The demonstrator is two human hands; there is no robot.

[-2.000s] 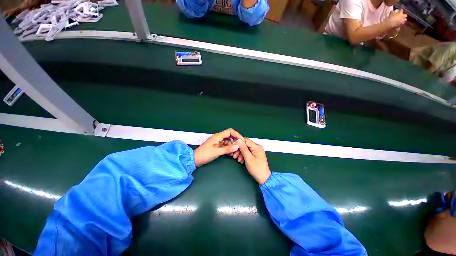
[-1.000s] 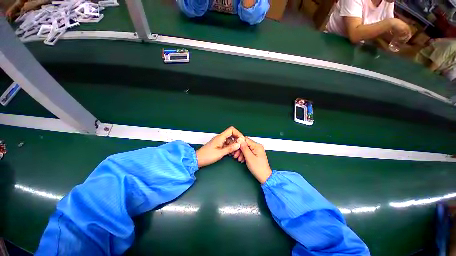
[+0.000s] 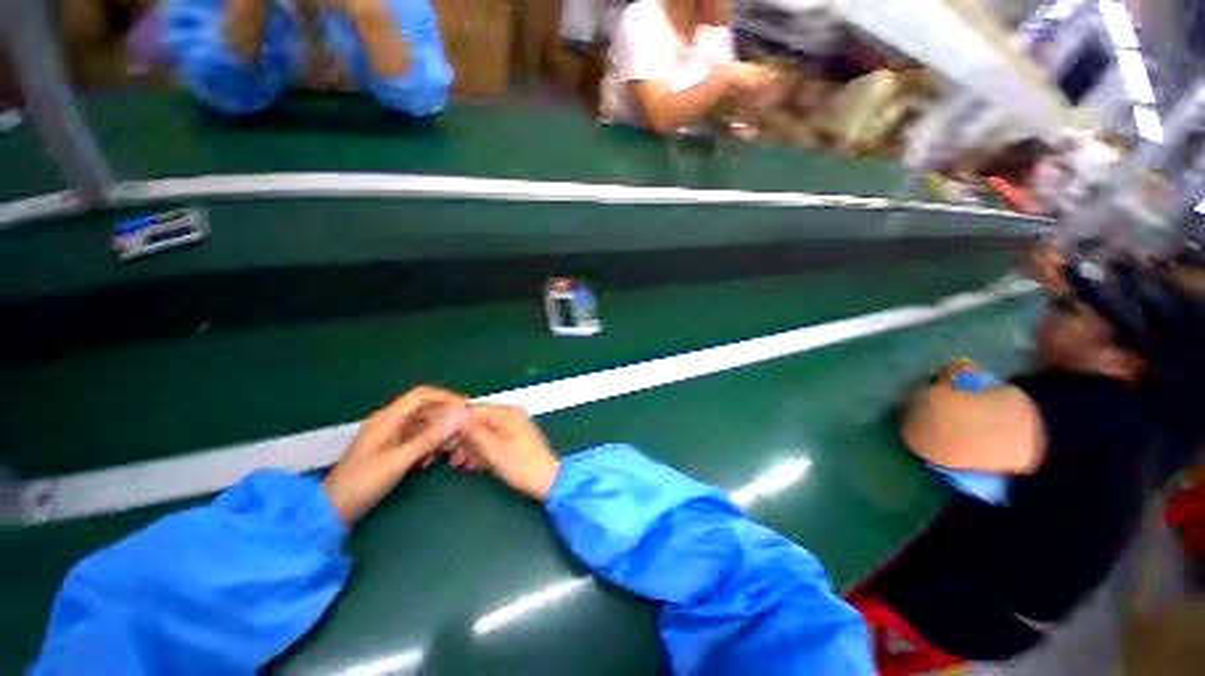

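Observation:
My left hand (image 3: pixel 397 446) and my right hand (image 3: pixel 509 445) meet at the fingertips over the near edge of the white guide rail (image 3: pixel 661 371). The fingers are curled together and the picture is blurred. Whether a small component is between them cannot be seen. A half-assembled unit (image 3: pixel 571 306), a white frame with a dark window and a blue patch, lies on the green belt beyond my right hand. A second such unit (image 3: pixel 160 233) lies on the belt at the far left.
A person in black (image 3: pixel 1070 489) sits at the right with arms on the green bench (image 3: pixel 846 396). Across the belt are a person in blue sleeves (image 3: pixel 238 60) and one in a pale top (image 3: pixel 667 60). A far white rail (image 3: pixel 436 186) and a post (image 3: pixel 60 106) also show.
The view has swung right, so my hands, the units and the far people appear further left. The person in black has come into view. My hands stay together at the rail.

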